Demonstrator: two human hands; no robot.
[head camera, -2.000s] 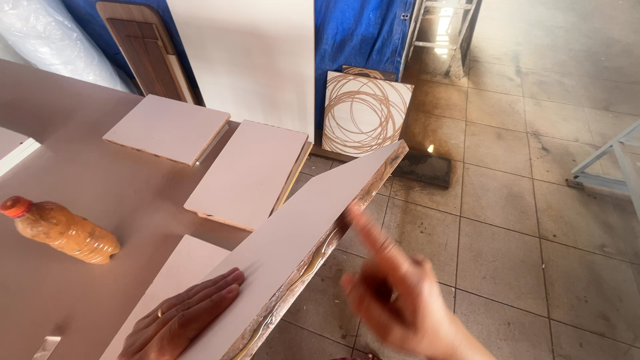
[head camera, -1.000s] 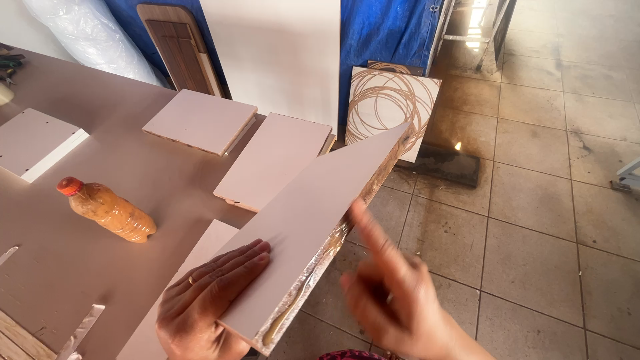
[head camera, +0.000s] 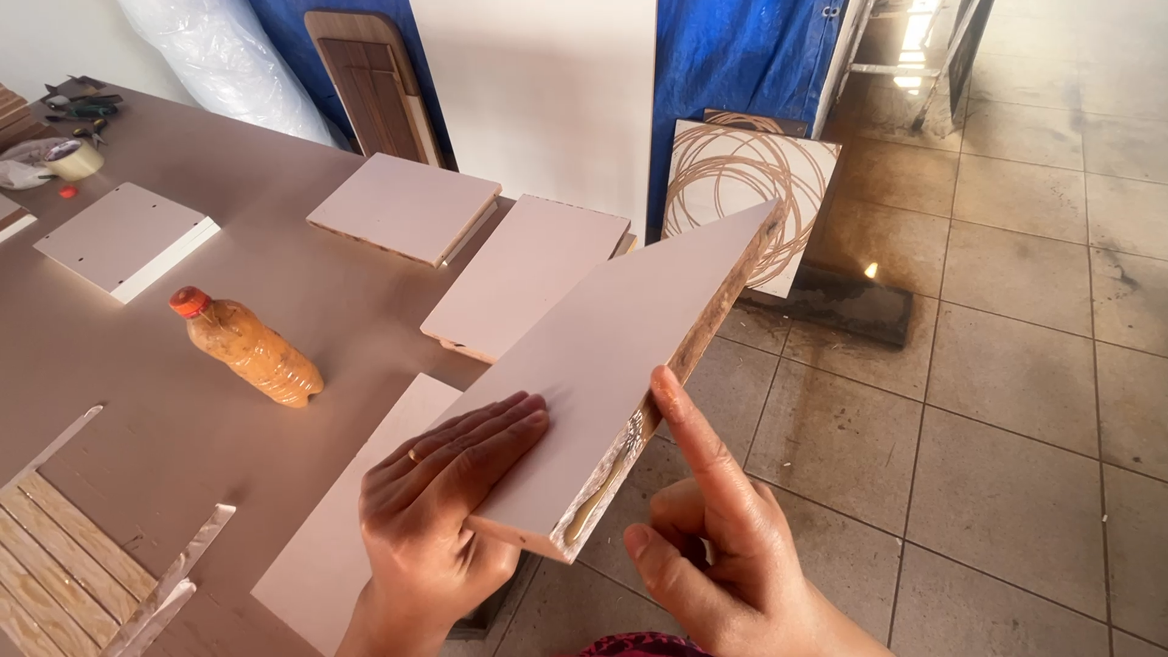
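Observation:
My left hand (head camera: 452, 484), with a ring on one finger, grips the near end of a pale laminated board (head camera: 611, 319), fingers flat on its face and thumb out of sight below. The board slants up and away past the table's edge. Glossy yellowish glue (head camera: 598, 497) lies along the near part of its raw right edge. The index fingertip of my right hand (head camera: 721, 511) touches that edge around its middle; the other fingers are curled and hold nothing. A plastic bottle of amber liquid (head camera: 255, 351) with a red cap lies on its side, left of the boards.
Several pale panels (head camera: 406, 205) lie on the brown table (head camera: 274, 265). Wooden strips (head camera: 68, 566) are at the lower left, a tape roll (head camera: 73, 159) and tools (head camera: 87, 109) at the far left. A ladder (head camera: 899, 68) and circle-patterned board (head camera: 753, 201) stand beyond, over tiled floor (head camera: 1013, 383).
My right index finger stays at the board's edge, while glue shows along the near part. The view has shifted left, bringing more of the table into sight.

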